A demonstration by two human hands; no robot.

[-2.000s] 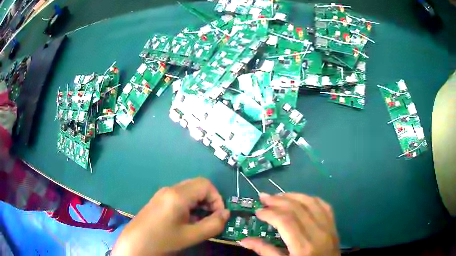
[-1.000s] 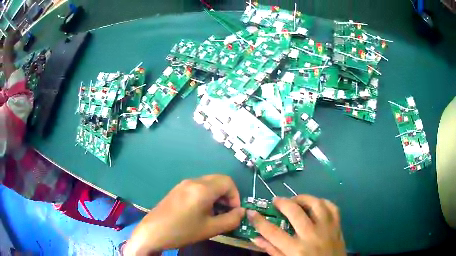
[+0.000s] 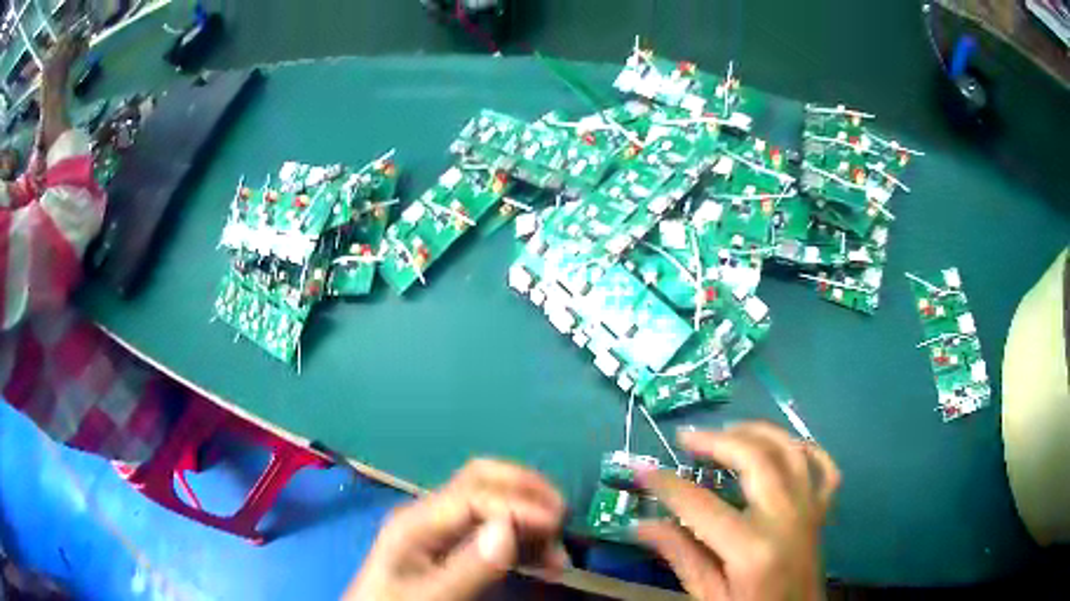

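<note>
A green circuit board panel [image 3: 615,498] lies at the table's near edge, with white leads standing out from its far side. My right hand [image 3: 751,505] is at its right part, thumb by the near edge and fingers over it, hiding that part. My left hand [image 3: 469,534] is blurred, just left of the panel and apart from it, with its fingertips drawn together. Whether something is pinched in them cannot be told.
A large heap of circuit board panels [image 3: 587,294] lies beyond my hands. A smaller heap [image 3: 264,317] is at left, one panel [image 3: 953,352] at right by a cream roll [image 3: 1038,405]. A dark slab [image 3: 176,164] and a neighbour's checked sleeve [image 3: 53,235] are at far left.
My left hand has come away from the panel to the left. My right hand's fingers have lifted and spread somewhat. The view has shifted, so the table's things appear further right.
</note>
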